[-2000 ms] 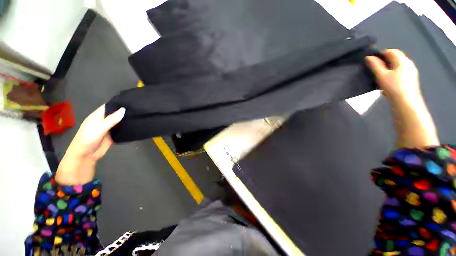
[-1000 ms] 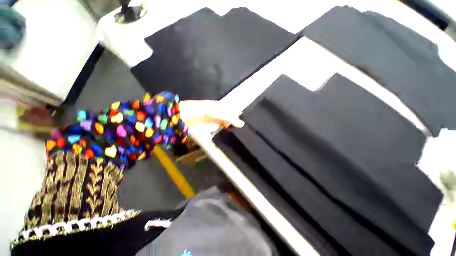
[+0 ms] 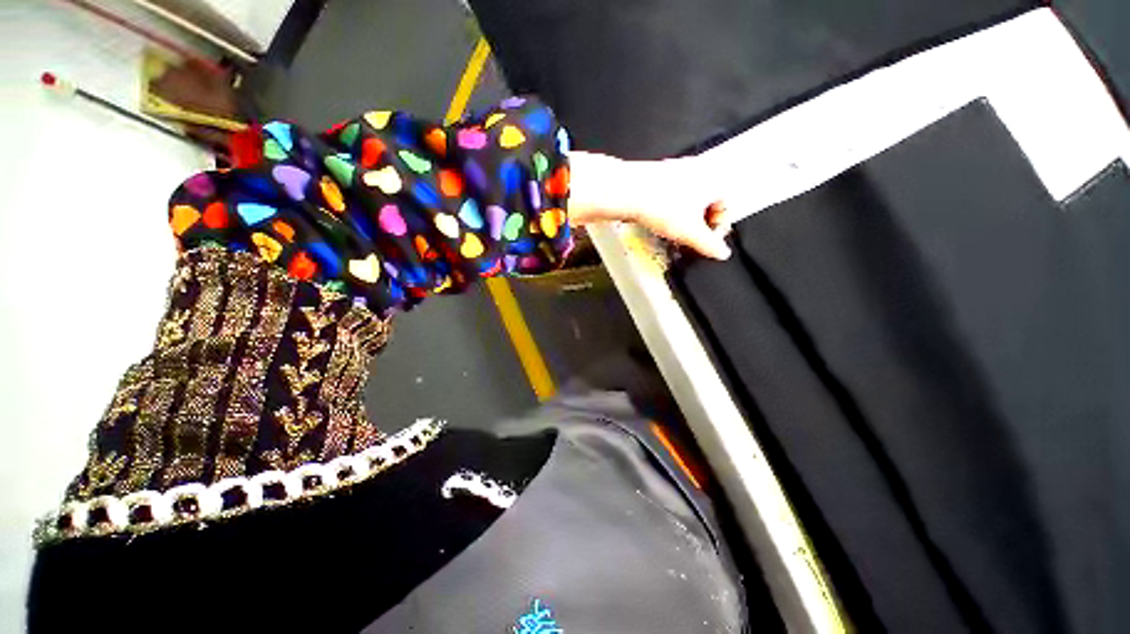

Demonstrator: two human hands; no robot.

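A black cut panel (image 3: 917,322) with a stepped far edge lies on the white work board (image 3: 744,477). A long fold or layered strip runs along its near side. My left hand (image 3: 663,213) reaches in from the left, its fingertips closed on the panel's left corner at the board's edge. The fingertips partly hide that corner. My right hand is out of the picture.
Another black piece (image 3: 657,62) lies beyond a white strip of table (image 3: 867,130). A grey apron (image 3: 582,520) is close to the board's front edge. A grey floor with a yellow line (image 3: 521,341) shows at left.
The panel, earlier held up between both hands, now lies on the board. The view has moved closer and turned. My left hand stays at the panel's corner; my right hand has left the picture.
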